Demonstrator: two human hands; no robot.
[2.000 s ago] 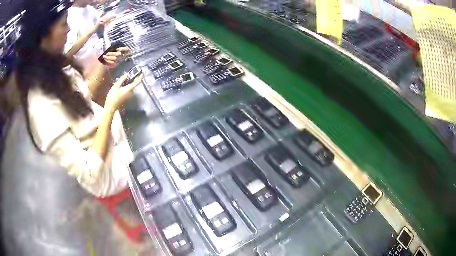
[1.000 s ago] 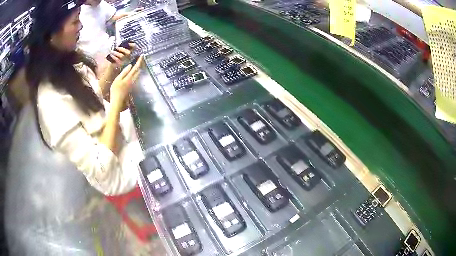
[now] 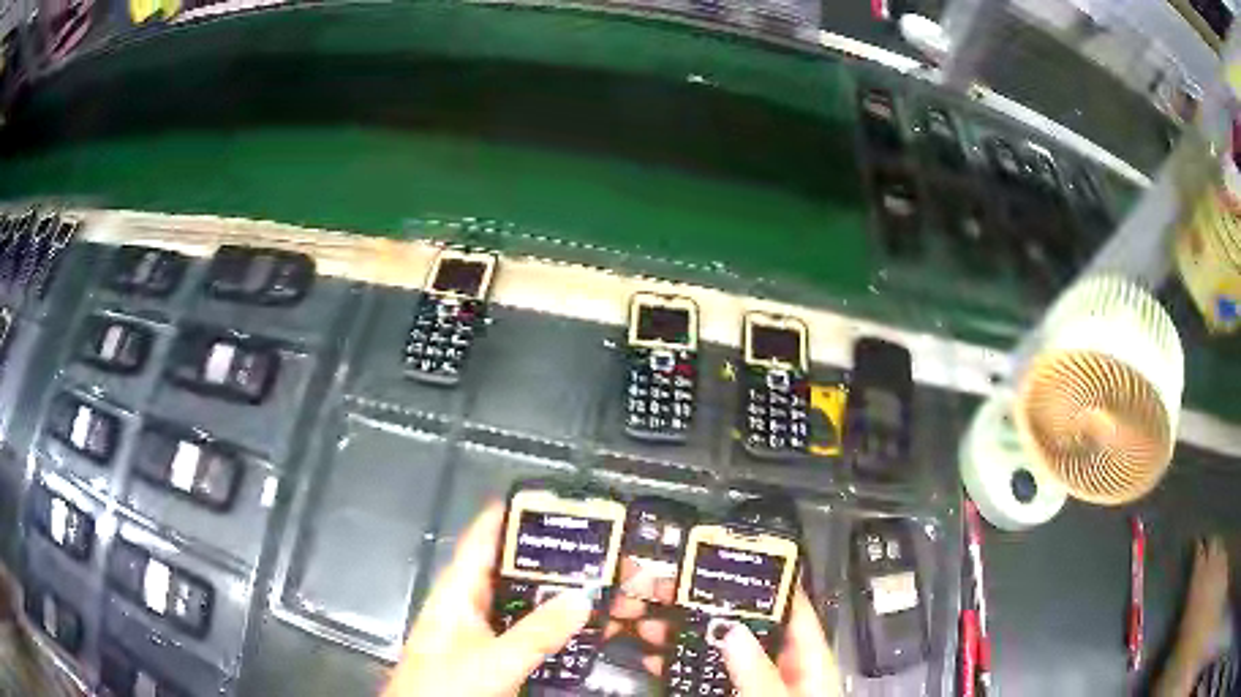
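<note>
My left hand [image 3: 476,626] holds a black keypad phone [image 3: 562,545] upright, its thumb just below the lit purple screen. My right hand [image 3: 796,654] holds a second phone [image 3: 739,572] close beside it, its thumb on the navigation key. Both screens show white text. The lower ends of both phones and my wrists are cut off by the bottom edge. Behind them, three phones with dark screens lie face up: one at the left [image 3: 449,316], one in the middle [image 3: 662,368] and one at the right [image 3: 776,381].
A blister tray of face-down phones [image 3: 191,464] is at left. Another face-down phone [image 3: 891,595] lies right of my hands, near red pens [image 3: 973,599] and a desk fan [image 3: 1096,409]. The green conveyor belt [image 3: 544,150] runs behind. Part of another person's arm [image 3: 1198,620] shows at far right.
The view has swung right, from the seated person and the tray of face-down phones to the worktop with the fan. My hands, each with a phone, have come into view.
</note>
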